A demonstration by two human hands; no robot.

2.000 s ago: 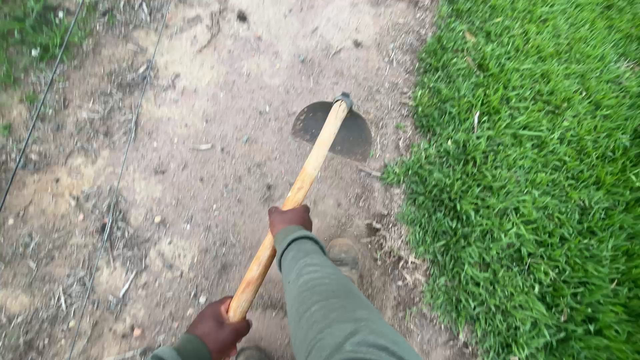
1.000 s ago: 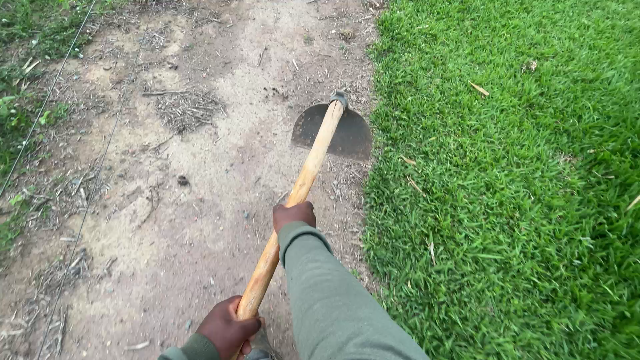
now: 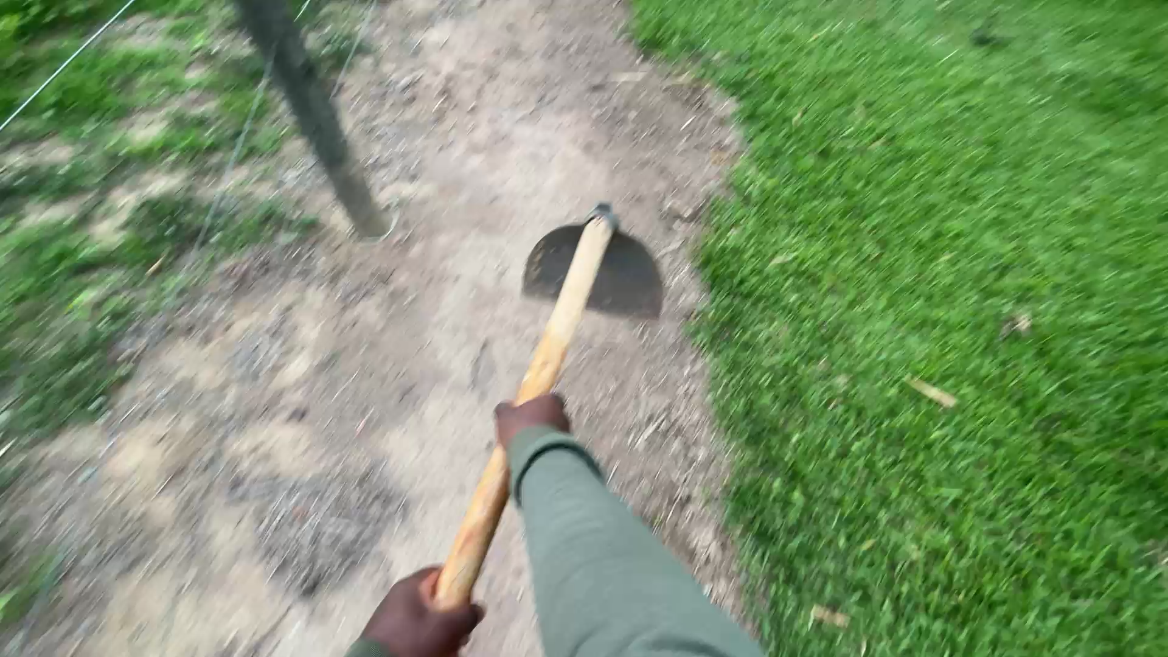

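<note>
My right hand (image 3: pixel 534 418), in a green sleeve, is wrapped around the middle of the pale wooden handle of a hoe (image 3: pixel 546 360). Lower left, my left hand (image 3: pixel 422 616) grips the handle's near end. The handle slants up and away to a dark, half-round metal blade (image 3: pixel 630 278), fixed by a collar at its far end. The blade is over the bare dirt, left of the lawn's edge; whether it touches the ground I cannot tell.
A dirt strip (image 3: pixel 438 347) runs forward between green lawn (image 3: pixel 912 274) at right and patchy weeds at left. A post (image 3: pixel 315 119) stands in the ground at upper left, with fence wires (image 3: pixel 242 137) beside it. Dry debris (image 3: pixel 319 525) lies at lower left.
The view has travelled along the dirt strip, and a post has come into sight at upper left. Both hands keep their hold on the hoe, which stays in much the same pose before me.
</note>
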